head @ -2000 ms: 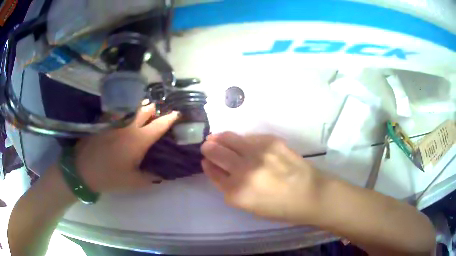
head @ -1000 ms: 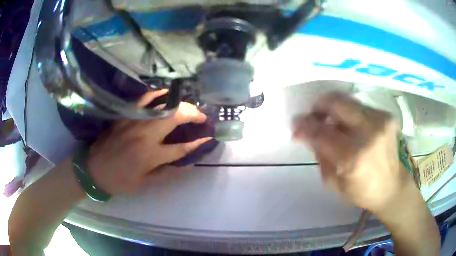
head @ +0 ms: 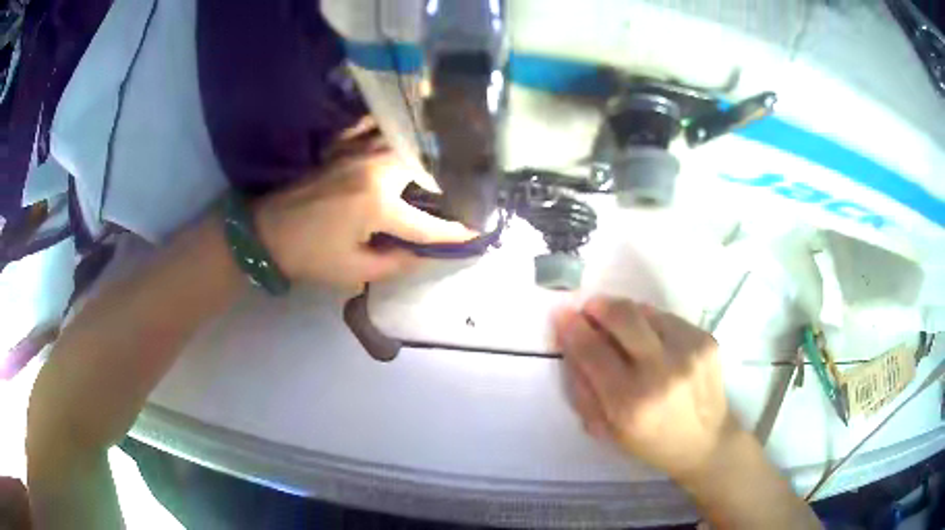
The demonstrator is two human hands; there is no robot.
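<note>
A dark purple garment [head: 275, 93] lies at the upper left, behind my left forearm. My left hand [head: 342, 223] is left of the needle area and holds a narrow dark edge of the cloth between its fingers. My right hand [head: 648, 383] rests on the white bed, right of centre, with its fingers curled together; I cannot tell whether it holds anything. The sewing machine head [head: 819, 171] is white with a blue stripe. The needle and presser foot are hidden behind the metal guard and my left fingers.
A tan paper tag [head: 881, 381] and green snips [head: 824, 373] lie at the right, near white scraps [head: 829, 285]. Dark tension discs [head: 642, 119] stand above the bed. Pale cloth [head: 114, 114] is at far left. A narrow strip crosses the table's right part.
The view has shifted. My right hand has come back from the right side towards the needle area. My left hand has moved up, and more dark garment shows at the upper left.
</note>
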